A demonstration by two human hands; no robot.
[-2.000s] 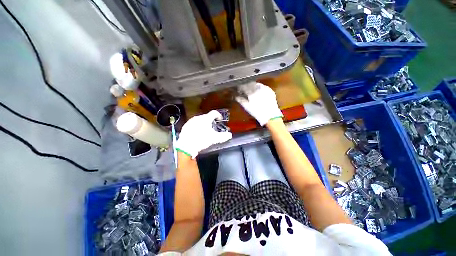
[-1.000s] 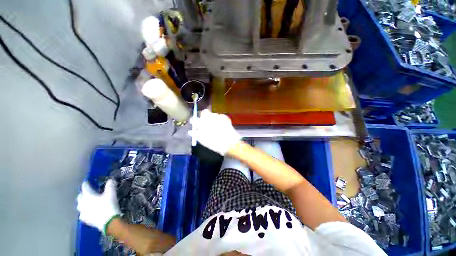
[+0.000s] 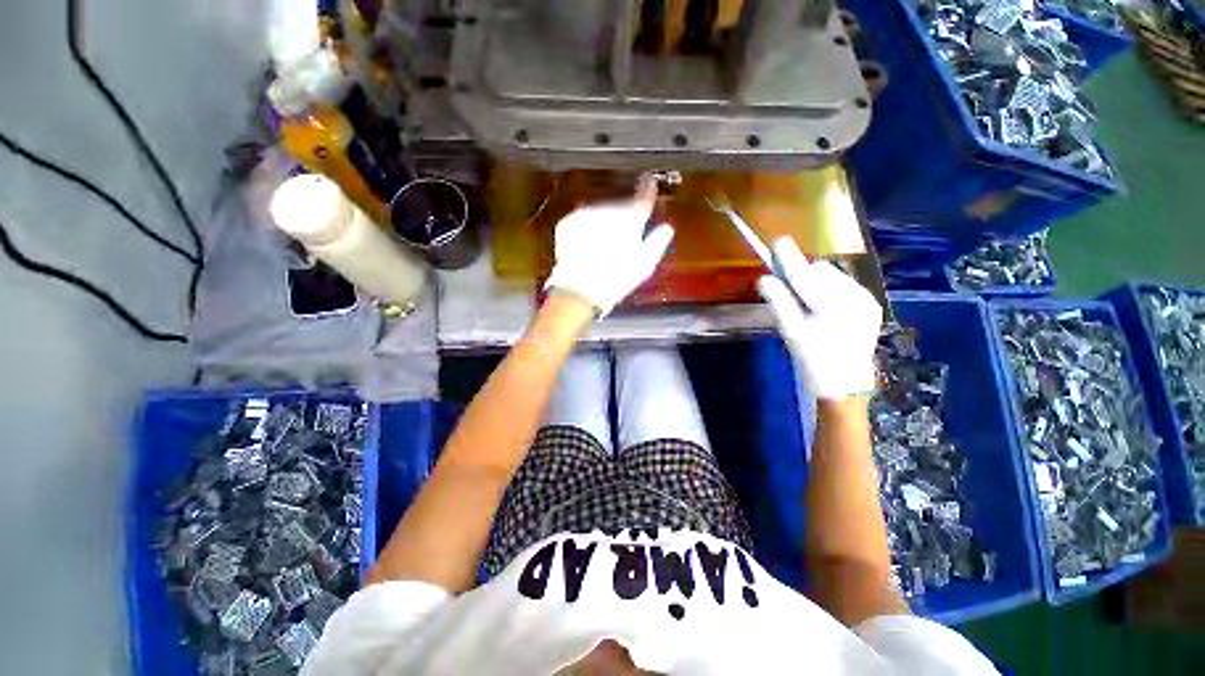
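My left hand (image 3: 608, 251), in a white glove, reaches over the red pad (image 3: 714, 284) to the dark gap under the grey press head (image 3: 648, 119). Its index finger points at a small silver metal part (image 3: 665, 177) there, with the thumb apart; whether the fingertip touches the part is unclear. My right hand (image 3: 830, 324), also gloved, is closed on thin pale tweezers (image 3: 753, 242) at the right of the pad. The tweezers' tip points up-left over the amber sheet (image 3: 780, 211).
A dark cup (image 3: 434, 218), a cream bottle (image 3: 344, 238) and a phone (image 3: 321, 291) stand or lie at the left. Blue crates with heaped metal parts sit by my left leg (image 3: 373, 489) and right leg (image 3: 1011, 528). More parts crates are at the far right.
My left hand has moved from the left crate up to the press. My right hand has taken the tweezers out of the cup and moved right. A metal part now shows at the press gap.
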